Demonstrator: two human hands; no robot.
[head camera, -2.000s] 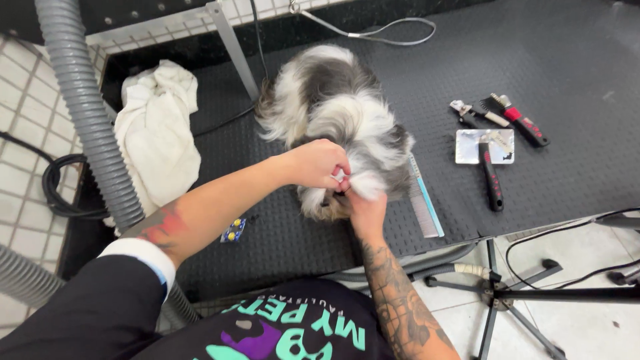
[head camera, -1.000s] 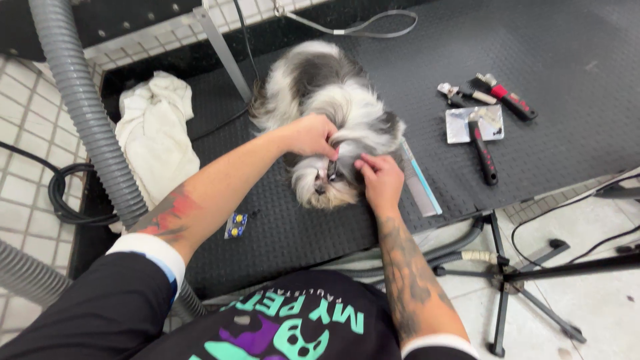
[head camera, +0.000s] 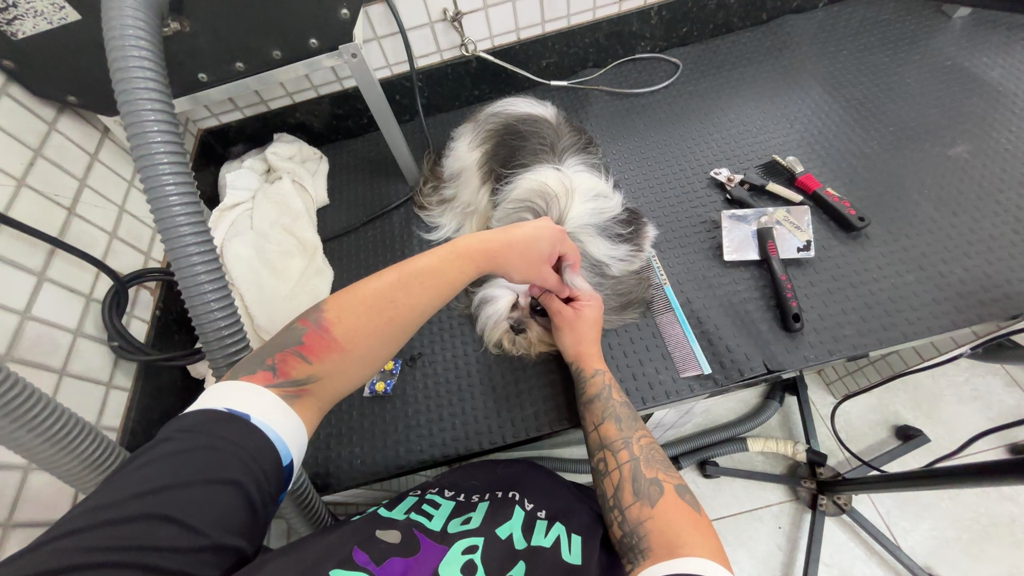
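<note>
A grey and white long-haired dog (head camera: 552, 180) lies on the black textured rubber mat of the grooming table (head camera: 448, 416), its face low in front of me. My left hand (head camera: 532, 252) comes over the top of its head and pinches a tuft of head hair. Close against it, my right hand (head camera: 578, 316) grips the same hair from below, with a thin dark band, perhaps an elastic, at its fingers. Right of the dog lies a metal grooming comb (head camera: 680, 324) with a blue spine. Small blue and yellow bows (head camera: 384, 378) lie left of the dog's face.
Nail clippers (head camera: 732, 182), a red and black dematting rake (head camera: 828, 196) and a slicker brush (head camera: 778, 280) lie at the right. A white towel (head camera: 276, 232) and a grey corrugated hose (head camera: 164, 160) are at the left. A cable grooming loop (head camera: 608, 80) rests behind the dog.
Both hands have come together at the hair on the dog's head; one second ago they were slightly apart. The dog's face has stayed low between my arms.
</note>
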